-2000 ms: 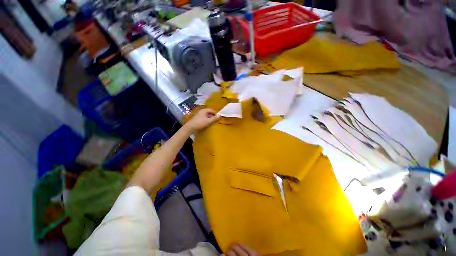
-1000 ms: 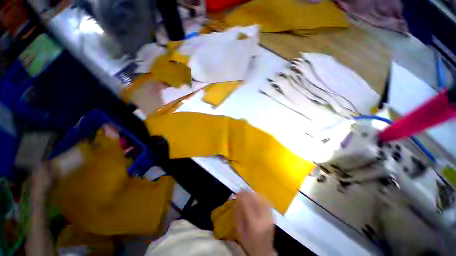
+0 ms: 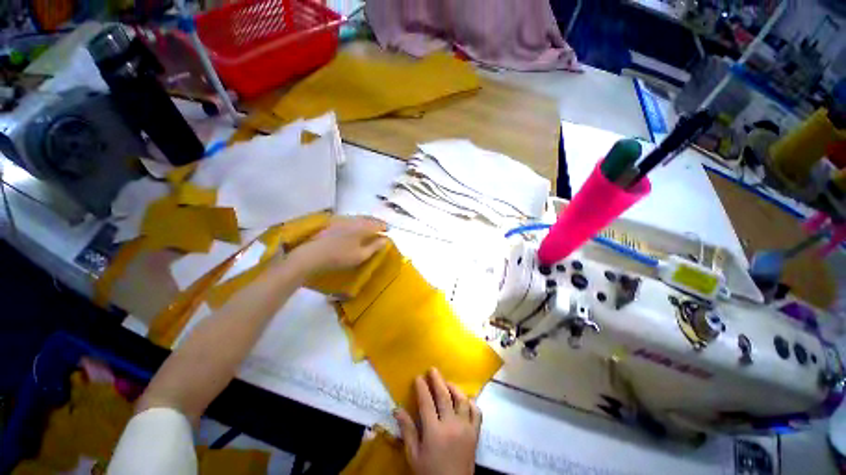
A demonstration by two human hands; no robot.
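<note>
A mustard cut panel (image 3: pixel 422 334) lies on the white table in front of the sewing machine, its lower part hanging over the front edge. My left hand (image 3: pixel 345 249) holds the panel's upper left end, where the cloth is folded; its fingertips are partly hidden. My right hand (image 3: pixel 442 425) lies on the panel's lower edge with fingers spread, near the table's front edge. The machine head (image 3: pixel 668 348) stands to the right of the panel. I cannot see the needle clearly.
White-faced pieces (image 3: pixel 278 176) and small mustard pieces (image 3: pixel 185 223) lie at left. Fanned cream pieces (image 3: pixel 473 186) lie behind the machine. A pink pen holder (image 3: pixel 594 211) stands on its head. A black bottle (image 3: pixel 148 97), red basket (image 3: pixel 269 42) and mustard fabric (image 3: pixel 380 85) are farther back. A blue basket (image 3: pixel 37 371) is below left.
The view has swung right, bringing the machine into sight. The large slit panel has left the table. My left hand has come from the low left onto the remaining panel; my right hand now lies flat on it.
</note>
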